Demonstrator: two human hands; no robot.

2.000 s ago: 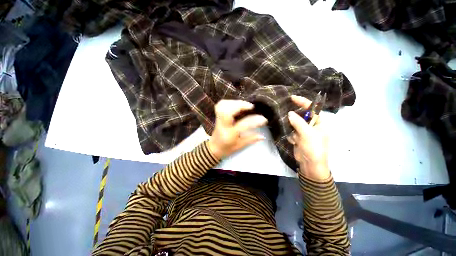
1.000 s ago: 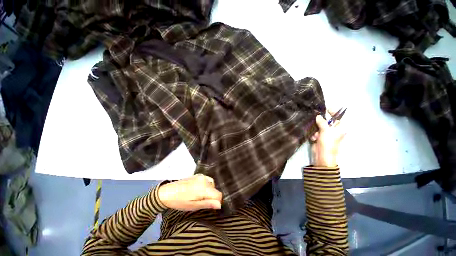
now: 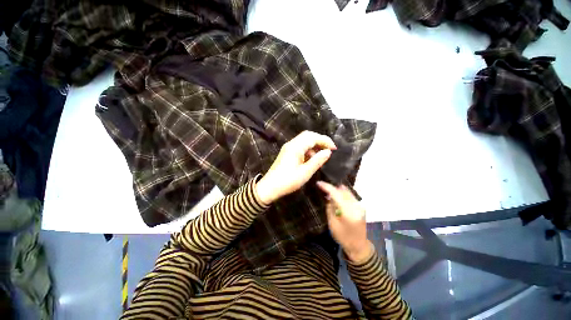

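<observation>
The dark brown plaid garment (image 3: 188, 119) lies spread on the white table, its lower part hanging over the front edge against my body. Smooth dark lining (image 3: 250, 100) shows in its middle. At its right end a flap is turned over, showing a dark underside (image 3: 343, 153). My left hand (image 3: 295, 167) lies over the garment, thumb and fingertips pinched at this flap. My right hand (image 3: 346, 219) is just below, slightly blurred, its fingertips near the garment. A small greenish spot shows at its palm; the snips cannot be made out, and its grip is unclear.
More plaid garments are heaped at the far left (image 3: 144, 25), far right (image 3: 438, 12) and right edge (image 3: 519, 106) of the white table (image 3: 413, 125). Dark and olive clothing (image 3: 31, 262) hangs at the left. Yellow-black tape (image 3: 125, 269) marks the floor.
My left hand has moved up from the garment's lower edge to its right end. My right hand has moved left and down. The right end is now turned over, and the snips no longer show clearly.
</observation>
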